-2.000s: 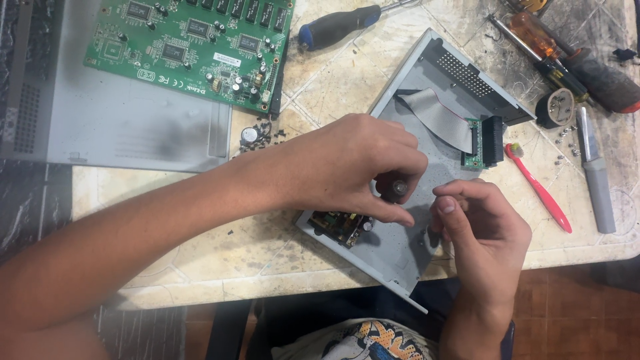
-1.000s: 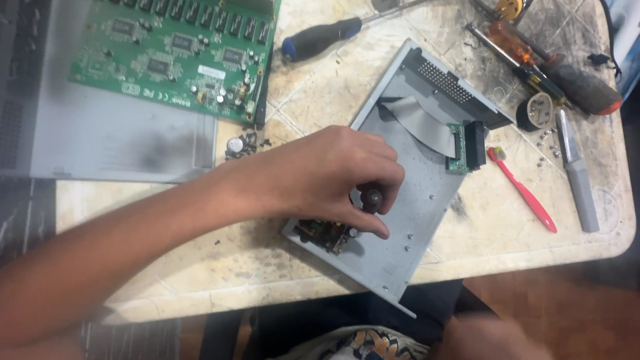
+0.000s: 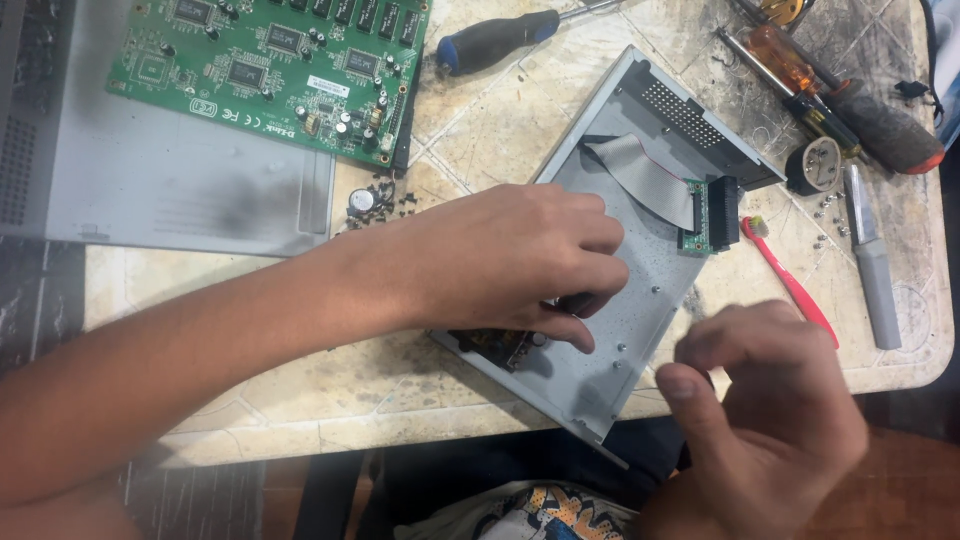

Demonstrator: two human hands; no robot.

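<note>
My left hand [image 3: 517, 259] reaches over the grey metal case [image 3: 637, 277], its fingers curled round a dark object, probably a tool handle, mostly hidden now. Under that hand, a small circuit board with components [image 3: 510, 349] lies in the case's near corner. At the case's far side, a grey ribbon cable [image 3: 645, 180] joins a small green board with a black connector [image 3: 697, 217]. To the right of the case, my right hand [image 3: 765, 382] is raised near the table edge with fingers curled; whether it holds anything cannot be seen.
A large green circuit board [image 3: 285, 75] lies on a grey metal cover [image 3: 187, 172] at left. Behind is a blue-black screwdriver [image 3: 499, 41]. At right lie a red toothbrush [image 3: 791, 285], a grey-handled knife [image 3: 877, 292], small screws [image 3: 832, 214], a round dark part [image 3: 814, 166] and more screwdrivers [image 3: 885, 127].
My right hand was beside my left over the case, dropped to the bottom edge of view, and is now raised to the right of the case. My left hand stays over the small board.
</note>
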